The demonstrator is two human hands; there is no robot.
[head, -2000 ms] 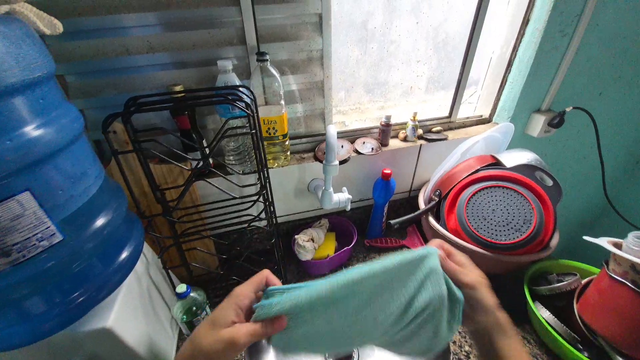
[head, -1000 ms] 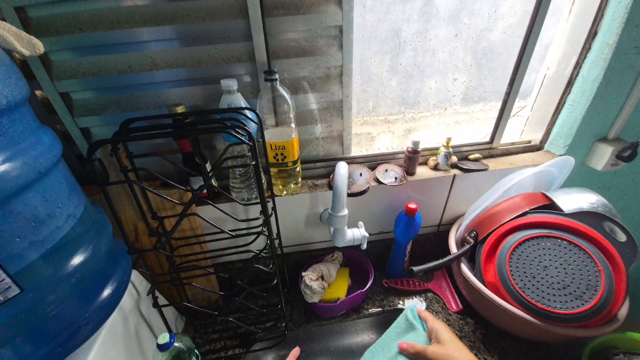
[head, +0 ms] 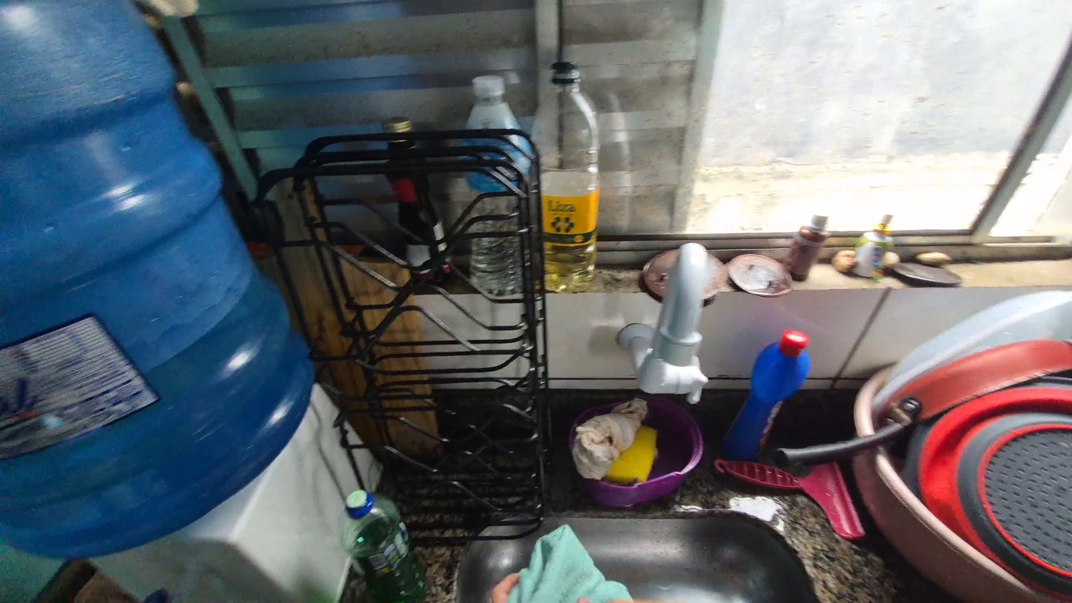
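A teal cloth (head: pixel 563 569) is bunched over the near part of the stainless steel sink (head: pixel 712 553). Fingers of my left hand (head: pixel 505 588) show at the cloth's left side, holding it. Of my right hand (head: pixel 615 600) only a sliver is visible at the bottom edge, against the cloth; its grip is hidden. Behind the sink, a purple plastic bowl (head: pixel 677 469) holds a yellow sponge (head: pixel 634 456) and a crumpled pale rag (head: pixel 605 440). A white plastic faucet (head: pixel 680 335) juts from the tiled wall above the bowl.
Black metal stove grates (head: pixel 536 352) stand upright left of the sink, with a green bottle (head: pixel 383 544) in front. A blue water jug (head: pixel 159 276) is farther left. To the right are a blue bottle (head: pixel 766 394), a pink brush (head: pixel 833 502) and a basin (head: pixel 879 494) with a red colander (head: pixel 946 452).
The cloth, stretched out between both hands two seconds ago, is now bunched low over the sink. My hands have moved down, mostly out of view.
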